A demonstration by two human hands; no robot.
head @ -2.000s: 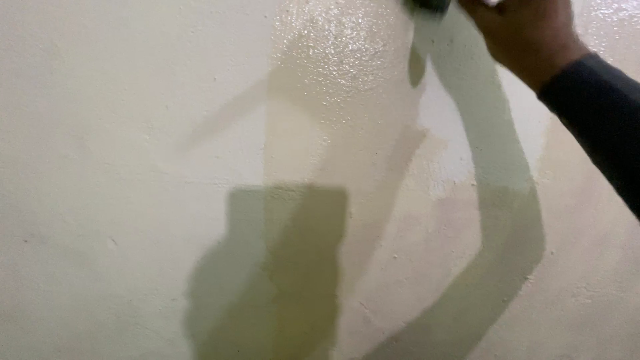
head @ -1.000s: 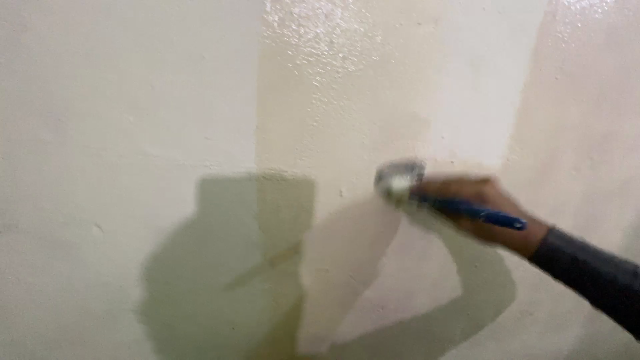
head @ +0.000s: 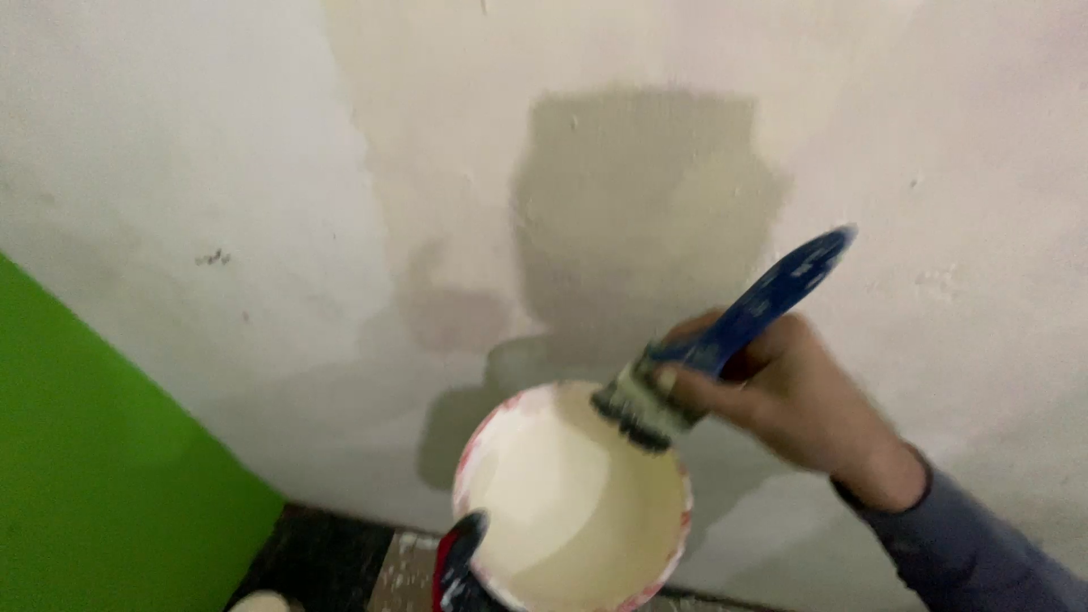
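My right hand (head: 765, 391) grips a paintbrush (head: 756, 297) with a blue, paint-spotted handle tilted up to the right. Its dark, paint-clotted bristles hang over the right side of the rim of a round bucket (head: 463, 463). Pale cream paint (head: 552, 501) lies inside the bucket, and reddish smears mark the rim. At the lower left of the rim is my left hand (head: 463, 565), in a dark glove with red, its thumb over the edge; the other fingers are hidden. Behind stands a wall (head: 935, 212) with cream and whiter areas.
A bright green surface (head: 93, 450) meets the wall at the left. Below are a dark floor area (head: 327, 557), a paint-spattered brownish surface (head: 408, 565) and part of a pale round object (head: 259, 603) at the bottom edge. Shadows fall across the wall.
The brush was against the wall one second ago; now it is over the bucket. The view has tipped down, and the bucket and my left hand have come into it.
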